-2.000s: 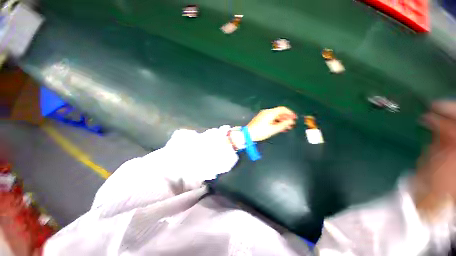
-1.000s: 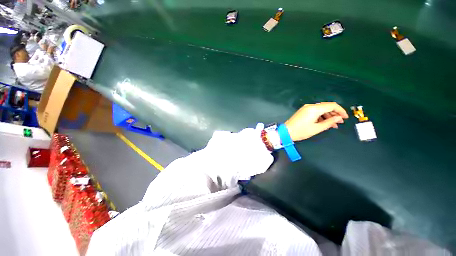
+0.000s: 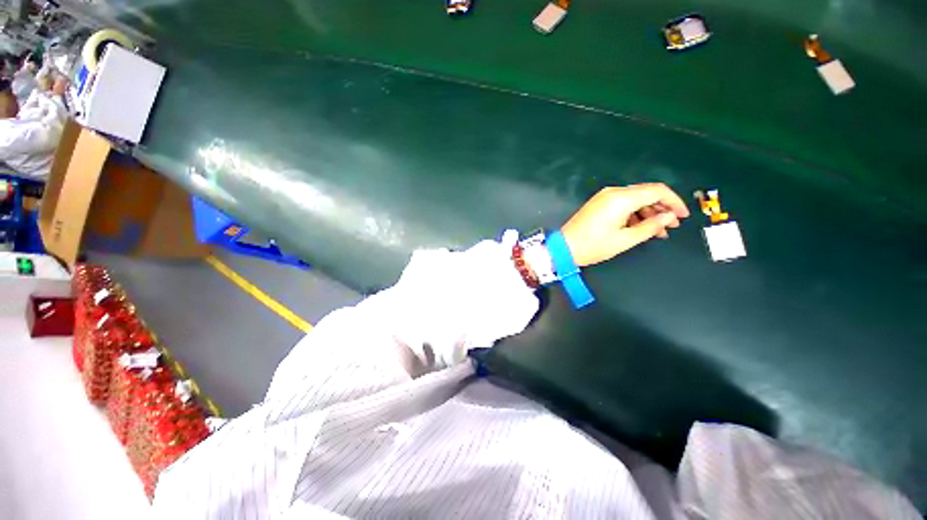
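Note:
A screen module [image 3: 725, 242], a pale square with an orange-yellow tail, lies flat on the dark green bench with its tail pointing up the picture. My left hand [image 3: 625, 221] rests just left of it, not touching it. Its fingers are loosely curled, with a small gap to the thumb, and I see nothing held; the inside of the palm is partly hidden. A blue wrist strap [image 3: 567, 268] and a red bead bracelet [image 3: 524, 266] are on that wrist. My right hand is out of the picture; only its sleeve [image 3: 773, 472] shows at the bottom right.
On the far belt [image 3: 407, 41] lie part-built units [image 3: 687, 33] and more screen modules [image 3: 836, 76], spaced apart. A white box [image 3: 124, 93] stands at the bench's left end. A cardboard box [image 3: 76, 193], blue stool [image 3: 239, 234] and red stacks [image 3: 127, 376] are at left. A person is at far left.
The blurred right hand at the right edge has left the picture. My left hand stays beside the screen module. The view has shifted, and the red tray at the top right is out of sight.

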